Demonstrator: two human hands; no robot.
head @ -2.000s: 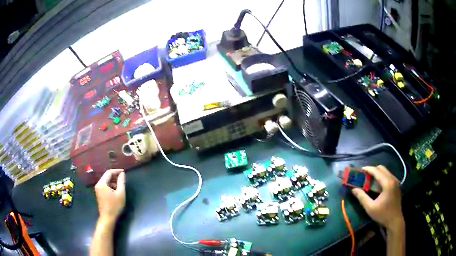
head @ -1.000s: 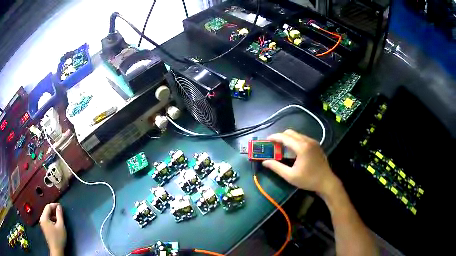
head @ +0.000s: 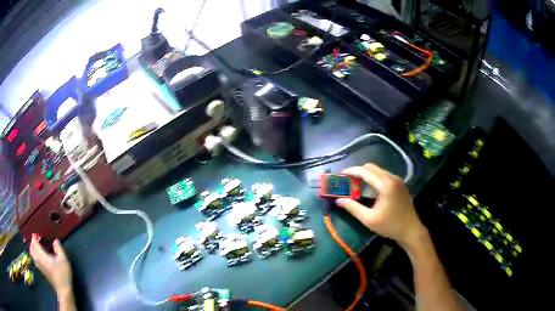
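My right hand (head: 386,203) holds the small red USB tester (head: 341,186) between thumb and fingers above the right part of the mat. Its dark screen faces up, and an orange cable (head: 348,246) hangs from it. My left hand (head: 52,264) is at the lower left with thumb and fingers apart, a fingertip at the lower front of the dark red test box (head: 48,215). A power supply board (head: 210,300) lies at the bottom edge, partly cut off, with a red alligator clip (head: 180,298) at its left and an orange cable at its right.
Several boards (head: 244,214) stand mid-mat, with one flat green board (head: 181,191) behind. A pale instrument (head: 164,143), black fan (head: 271,118) and blue bins (head: 102,68) are behind. Black trays (head: 371,91) are at back right. A white cable (head: 149,234) crosses the mat.
The view has swung right since the first frame. My left hand has opened and moved up to the red box's front. My right hand keeps hold of the tester.
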